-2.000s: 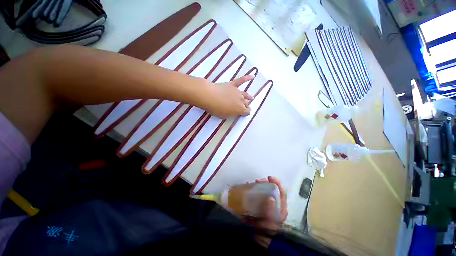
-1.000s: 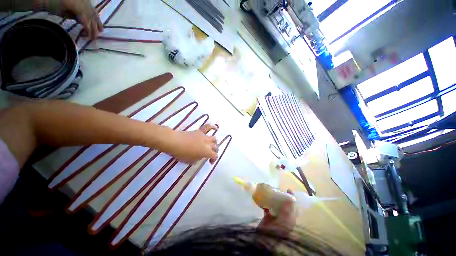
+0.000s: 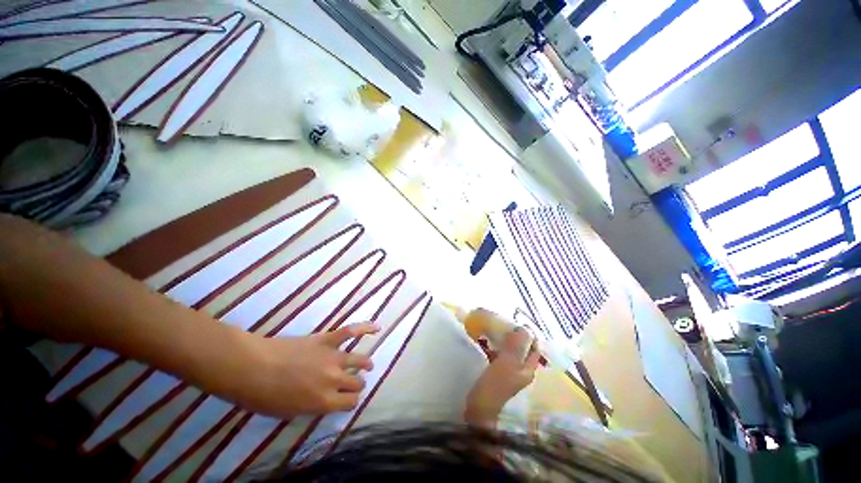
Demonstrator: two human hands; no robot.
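Note:
Long pointed strap pieces (image 3: 283, 325) with pale centres and dark red-brown rims lie fanned in a row. My left hand (image 3: 316, 373) lies over the nearer pieces, fingers apart, its fingertips by the last two. A solid brown piece (image 3: 222, 222) lies at the far end of the row. My right hand (image 3: 505, 377) is closed around a glue bottle (image 3: 486, 326) with amber liquid, its yellow nozzle near the tip of the last piece. Whether the nozzle touches the piece is unclear. Dark hair hides the row's near right end.
Coiled strips (image 3: 109, 174) stand at left, with more strap pieces (image 3: 210, 83) beyond. A crumpled plastic bag (image 3: 345, 123), a yellow-stained board (image 3: 434, 174), grey strips (image 3: 378, 42) and a striped set (image 3: 552, 269) lie at the far side. A dark strip (image 3: 595, 391) lies right of the bottle.
My right hand has brought the bottle closer to the row's tips. My left hand has shifted down and left relative to the pieces. The other person's hand at upper left is gone from view.

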